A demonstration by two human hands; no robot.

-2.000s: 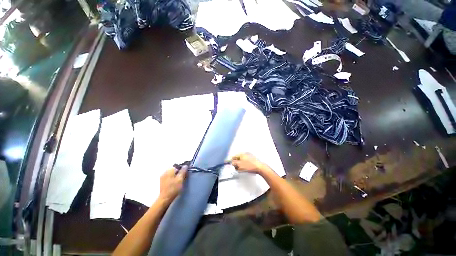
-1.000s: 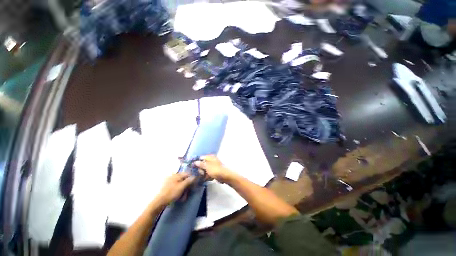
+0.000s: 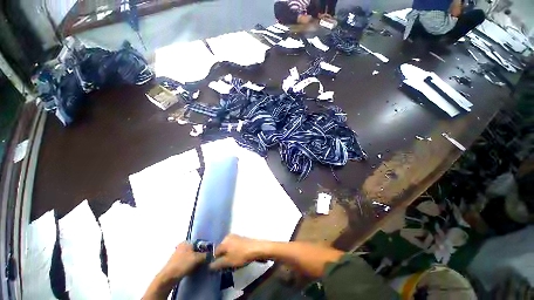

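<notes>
A long blue-grey rolled bundle (image 3: 214,199) lies slanted over white-paper-topped panel stacks (image 3: 263,196) on the dark table. A dark fabric tie strip (image 3: 203,246) is round its near part, with a knot or loop on top. My left hand (image 3: 182,261) is at the left side of the knot, fingers closed on the strip. My right hand (image 3: 237,252) is at the right side of it, fingers bent onto the strip. The strip's ends are hidden by my fingers. The roll's near end is cut off by the frame's lower edge.
Narrow paper-topped panels (image 3: 85,252) lie left. Striped offcuts (image 3: 293,132) are heaped beyond the roll, with a small box (image 3: 162,96) and a dark cloth heap (image 3: 93,73) farther left. A ticket (image 3: 323,203) lies near the edge. A bucket (image 3: 442,287) stands lower right. Two people are at the far side.
The view has tilted up and turned right, showing people and the bucket. My hands, apart on the strip two seconds ago, are now close together at the knot, as one second ago.
</notes>
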